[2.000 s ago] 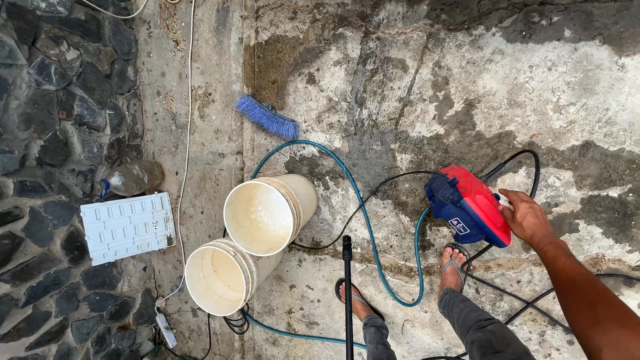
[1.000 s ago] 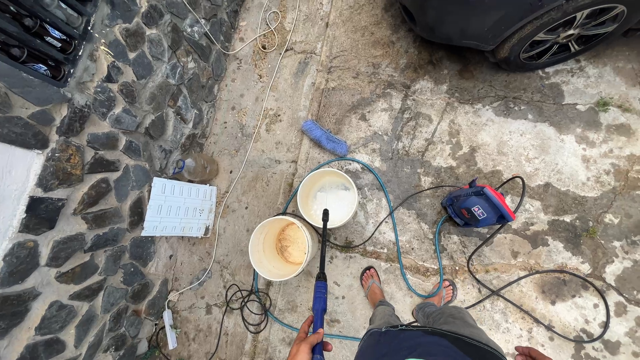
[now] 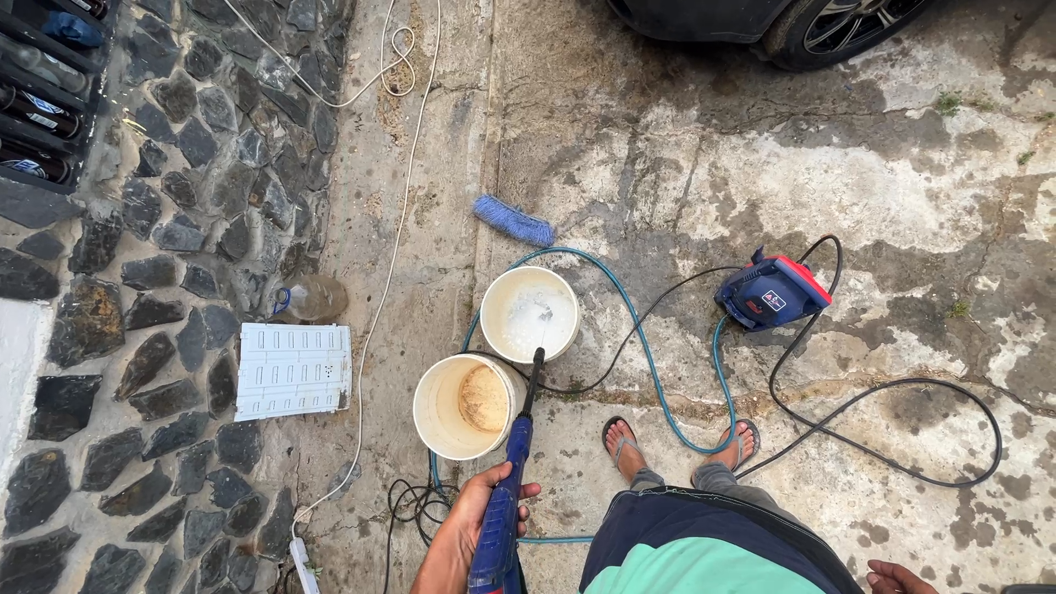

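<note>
My left hand (image 3: 487,516) is closed around the blue pressure washer gun (image 3: 503,511). Its black lance points into the upper white bucket (image 3: 530,301), where a thin jet strikes foamy, whitish water. Beside it, the lower white bucket (image 3: 462,406) has a brownish stained bottom. At the lower right edge is my right hand (image 3: 898,577), partly cut off, fingers apart, with nothing seen in it. The blue and red pressure washer (image 3: 771,290) lies on the concrete to the right, joined to a teal hose (image 3: 652,363) and a black hose (image 3: 907,381).
A blue brush head (image 3: 513,220) lies above the buckets. Left of them are a pale plastic panel (image 3: 294,371), a large plastic bottle (image 3: 313,299), a white cable (image 3: 399,223) and a power strip (image 3: 304,566) near stonework. A car wheel (image 3: 841,29) stands at the top; hoses loop near my feet.
Two seconds ago a hand was at the pressure washer; it is away from it now. The lance has come over the upper bucket, and whitish foamy water now shows inside. The view has shifted.
</note>
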